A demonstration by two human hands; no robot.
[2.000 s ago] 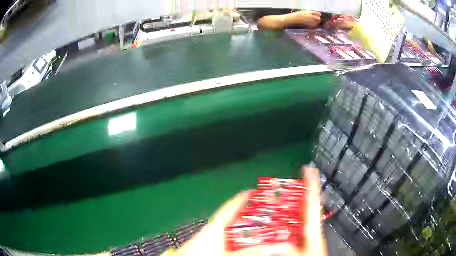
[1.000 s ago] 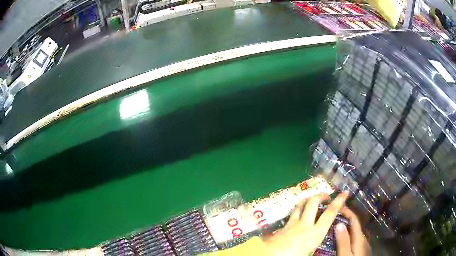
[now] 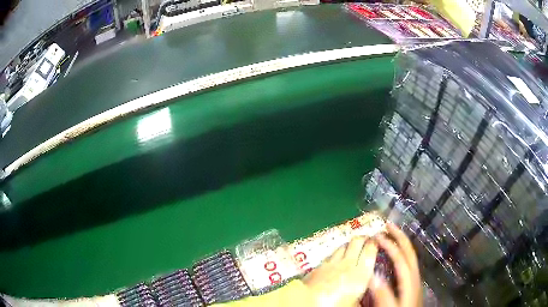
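My left hand, bare below a yellow sleeve, is at the lower right with its fingers against a dark board stack. My right hand curves around the stack's right side. Only a little of the stack shows between the hands. To the left, packed board rows stand as dark purple ribbed columns in a clear plastic tray. Through the tray's empty part shows a white sheet with red lettering.
A tall film-wrapped stack of filled trays rises at the right, close to my right hand. A long green belt with a pale edge strip runs across the view. Beyond it lie red boards in trays and a white device.
Two seconds ago my hand held up red boards over the belt. Both hands are now lower, around a dark stack by the tray. Over the last second they shifted slightly left in view.
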